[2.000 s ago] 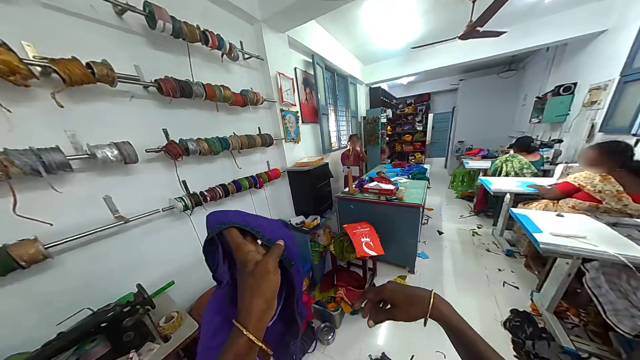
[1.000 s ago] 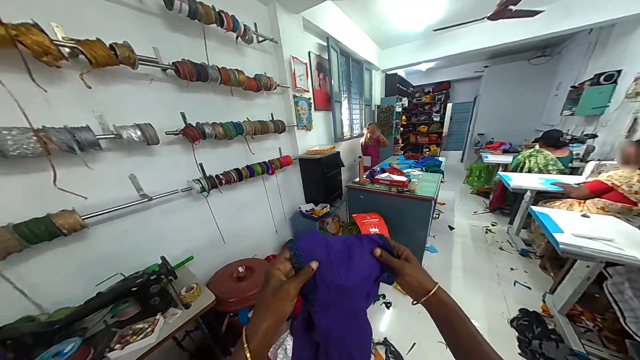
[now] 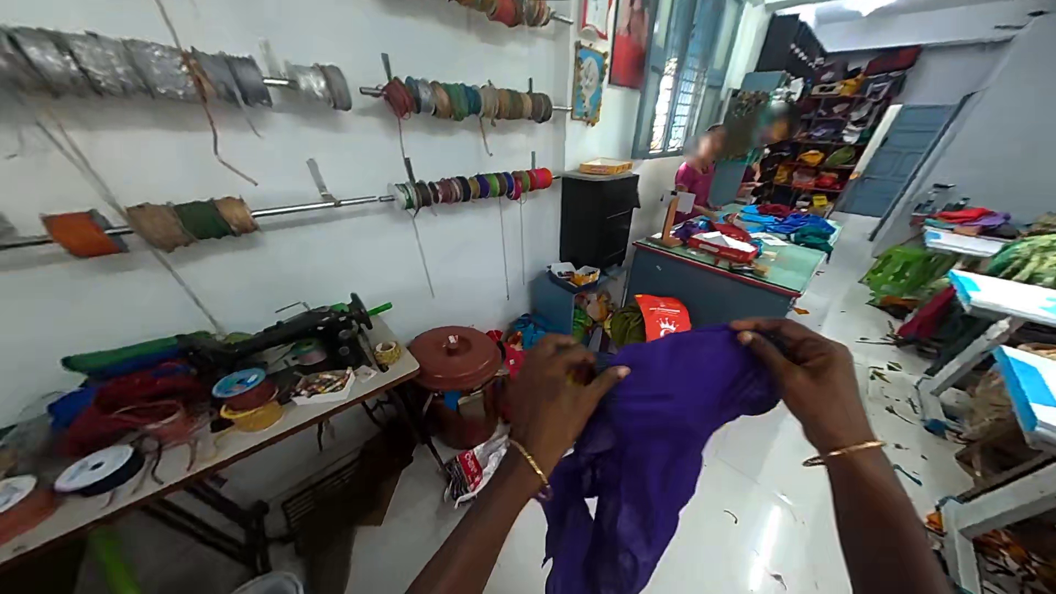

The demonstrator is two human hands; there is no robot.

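Note:
A purple cloth garment piece (image 3: 660,421) is held up before me, its lower part hanging loose over the floor. My left hand (image 3: 557,396) pinches its upper left edge, thumb pointing right. At the upper right corner, my right hand (image 3: 800,379) grips the fabric between thumb and fingers. The cloth is spread between both hands, with folds down its left side. Behind its top edge, a red printed bag (image 3: 662,316) shows partly.
At left, a sewing machine (image 3: 305,334) stands on a cluttered table (image 3: 272,437). Beside it is a lidded brown bin (image 3: 455,359). Ribbon rolls (image 3: 470,188) hang on wall rods. A person (image 3: 697,177) stands behind a counter (image 3: 718,285); worktables (image 3: 1031,388) line the right.
Two seconds ago my right hand was away from the purple cloth; now both hands hold it, spread between them. The view has turned left and down.

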